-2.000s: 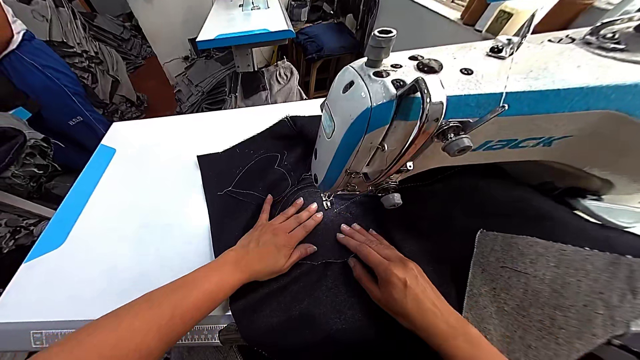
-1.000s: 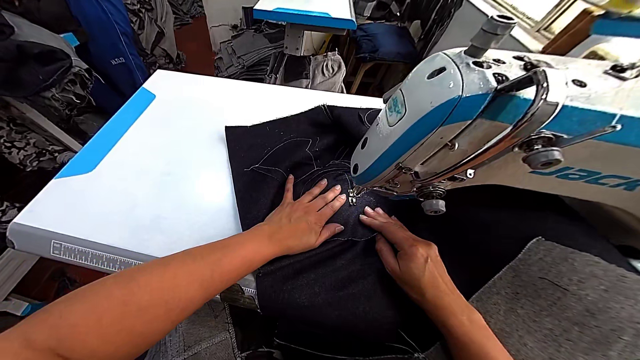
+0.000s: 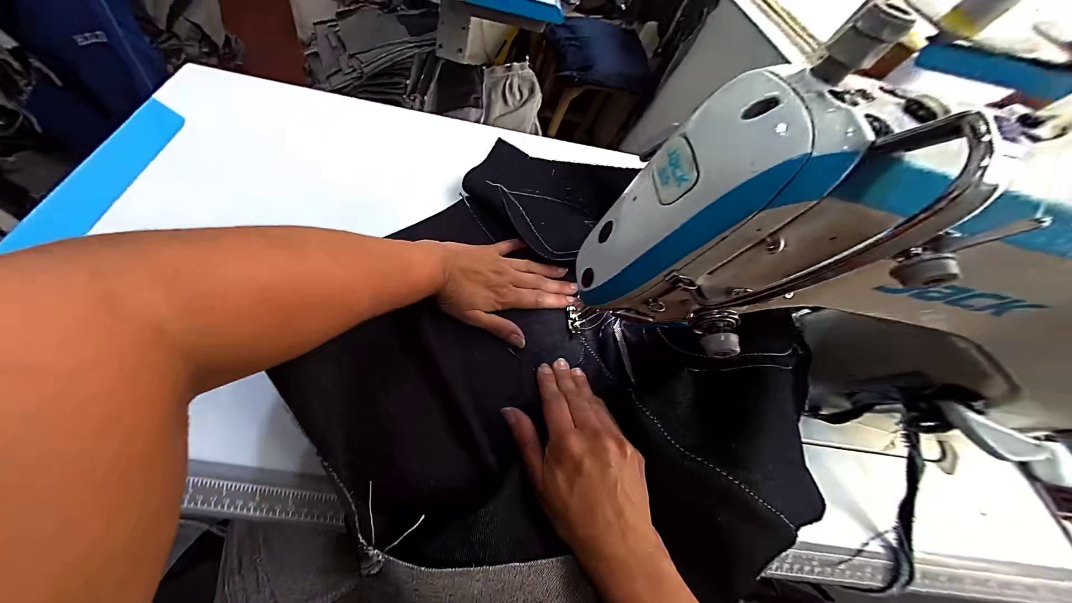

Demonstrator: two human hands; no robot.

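Note:
Dark denim fabric (image 3: pixel 435 419) with light stitched lines lies on the white sewing table, partly folded and bunched at the back. Over it stands the head of a Jack industrial sewing machine (image 3: pixel 720 184), whose presser foot (image 3: pixel 574 318) is down near the cloth beside both hands. My left hand (image 3: pixel 502 293) lies palm down on the denim, fingertips just left of the foot, fingers spread. Nearer to me, my right hand (image 3: pixel 582 444) rests on the same cloth with fingertips below the foot. Whether the needle is in the fabric cannot be seen.
A ruler strip (image 3: pixel 260 500) runs along the table's front edge. Loose dark strips (image 3: pixel 907 502) hang at the right, under the machine arm. Behind the table are stacked grey garments (image 3: pixel 368 59) and a stool with a dark blue cushion (image 3: pixel 599 54).
The denim has turned under the machine, its stitched outline now folded at the back. My right hand has moved toward me, away from the foot; my left hand stays beside it.

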